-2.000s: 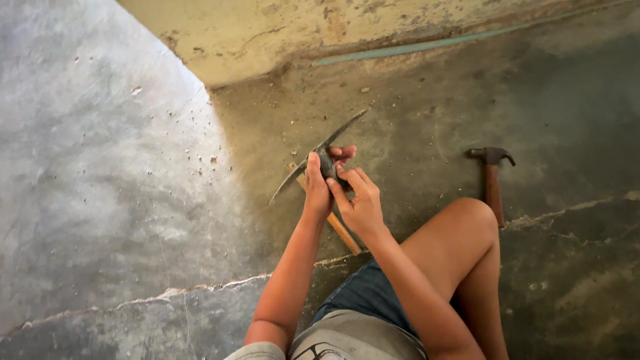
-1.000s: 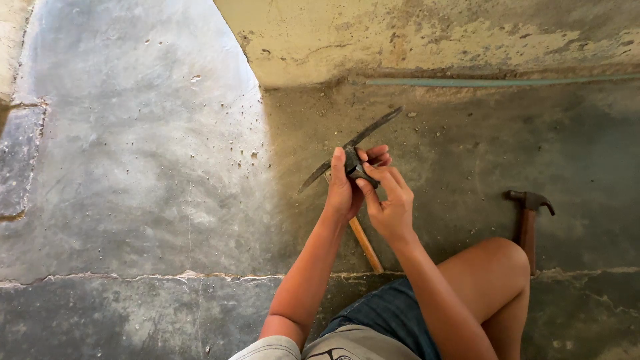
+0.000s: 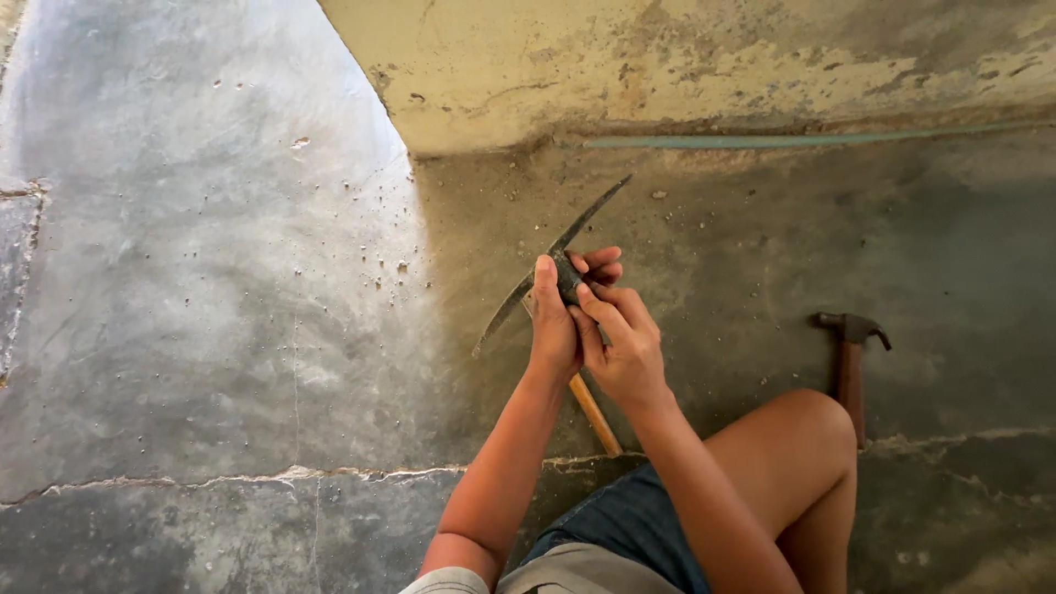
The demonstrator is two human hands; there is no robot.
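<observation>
A dark metal pickaxe head, long and slightly curved with tapering ends, slants up to the right in front of me. My left hand is closed around its thick middle socket, thumb on top. At the socket's near end, my right hand touches it with thumb and fingertips; whether it pinches some small part there cannot be seen. Below my hands, a light wooden handle reaches toward my lap, its upper part hidden behind my left hand and wrist, so whether it joins the head does not show.
To the right, a claw hammer with a reddish-brown handle lies on the cracked concrete floor, beside my bent knee. A worn yellow wall rises ahead, with a greenish pipe along its foot. Small crumbs of debris lie scattered about.
The view has shifted somewhat to the left. Both hands remain on the metal head, with small changes in how the right fingers lie. The claw hammer stays on the floor.
</observation>
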